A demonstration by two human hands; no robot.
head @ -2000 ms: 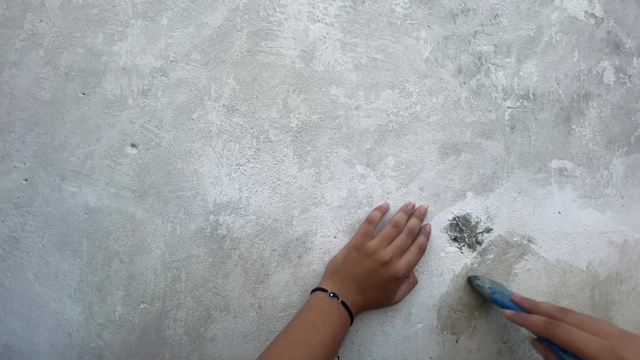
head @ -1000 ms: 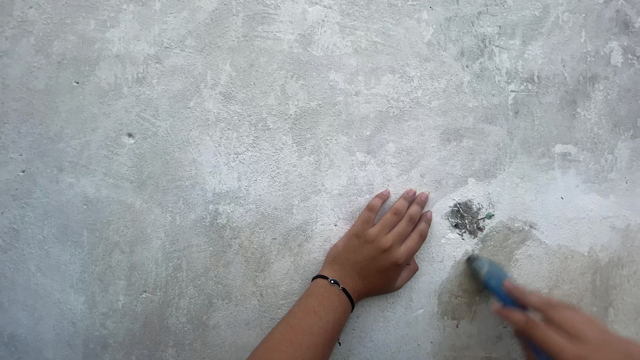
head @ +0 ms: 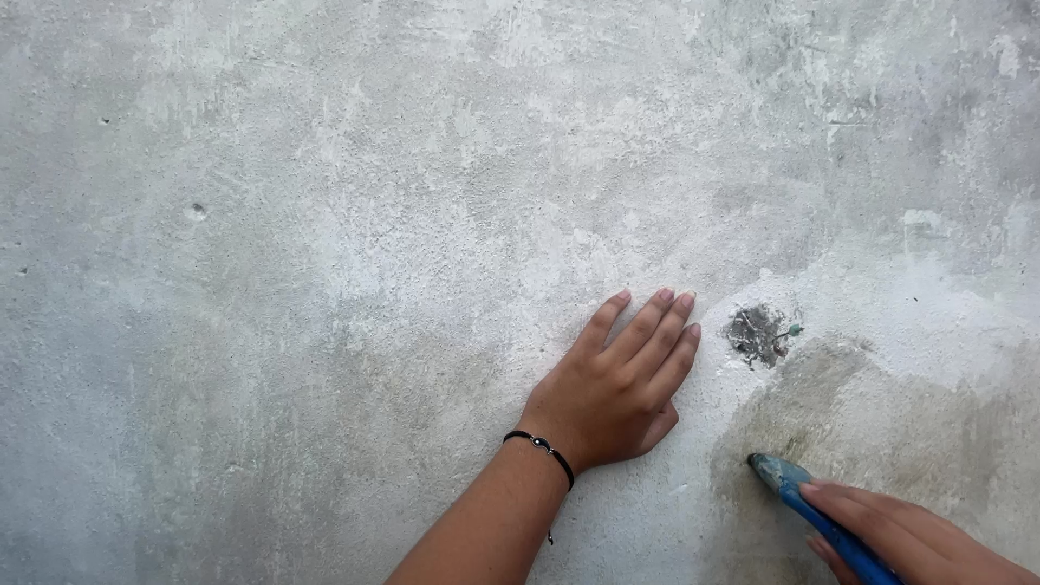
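Observation:
My left hand (head: 621,378) lies flat on a rough grey-white plastered wall (head: 366,203), fingers apart and pointing up to the right, with a black cord bracelet (head: 540,444) at the wrist. At the lower right, my right hand (head: 902,524) grips a blue-handled tool (head: 837,532) whose kind I cannot tell. Its narrow, stained front end meets the wall on a darker brownish patch (head: 821,382). The palm and the rear of the tool are cut off by the frame's edge.
Above the tool, to the right of my left fingertips, is a dark chipped hollow (head: 757,335) with a small green bit (head: 794,330) at its right side. A small pit (head: 196,212) marks the wall at the upper left.
My right hand and the blue tool have shifted slightly over the brownish patch, up and then back down. My left hand stays flat on the wall beside the hollow.

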